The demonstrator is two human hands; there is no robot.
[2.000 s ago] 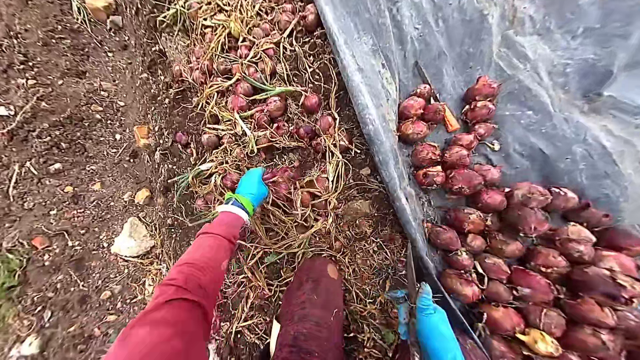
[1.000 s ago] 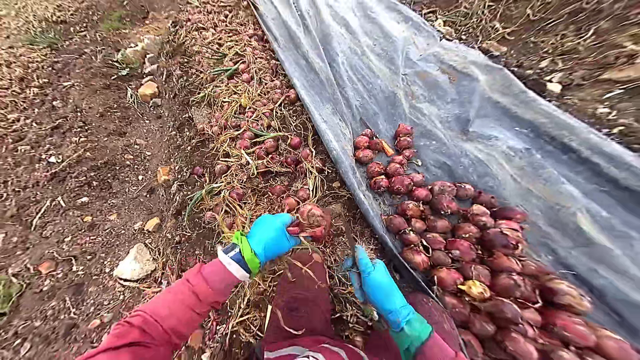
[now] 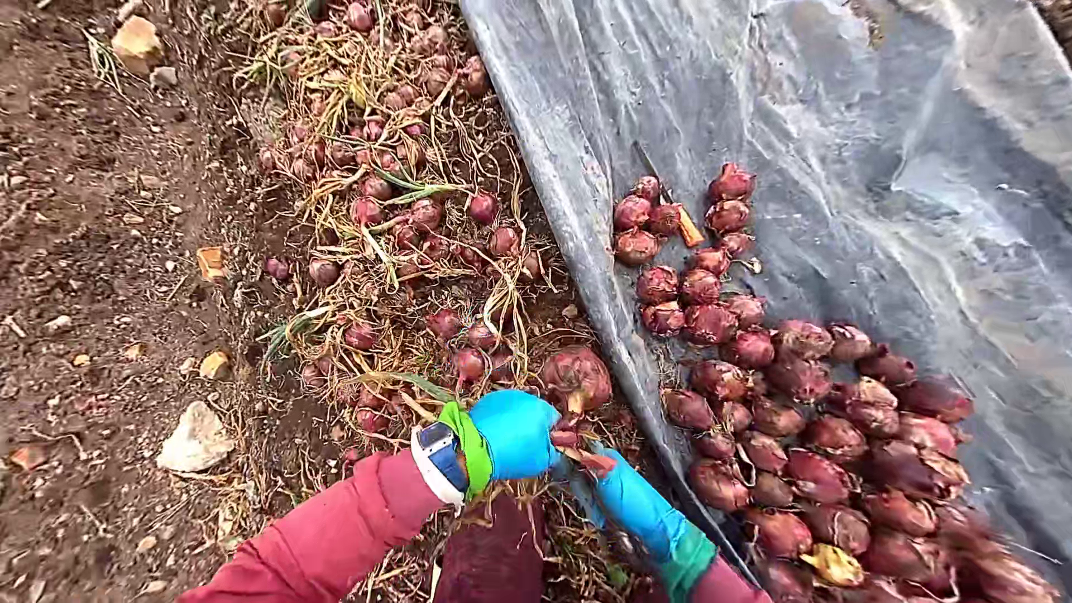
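My left hand (image 3: 512,435), in a blue glove with a green band and a watch at the wrist, is closed on the dry stalk of a large red onion (image 3: 576,378). The bulb lies just beyond the fingers, its neck towards me. Close against it on the right is my right hand (image 3: 624,496), also blue-gloved, blurred and partly hidden by the stalk; what it holds is not clear. Trimmed red onions (image 3: 816,477) lie massed on a grey plastic sheet (image 3: 837,226). A knife with an orange handle (image 3: 690,227) rests among the farther ones.
Left of the sheet runs a row of pulled onions (image 3: 423,215) with dry, tangled tops. Bare soil with stones, among them a large pale one (image 3: 196,439), borders that row. My knee (image 3: 492,548) is below my hands, beside the sheet's edge (image 3: 624,335).
My left hand, first down among the pulled onions, has come right with an onion. My right hand has risen from beside the sheet's edge to meet it.
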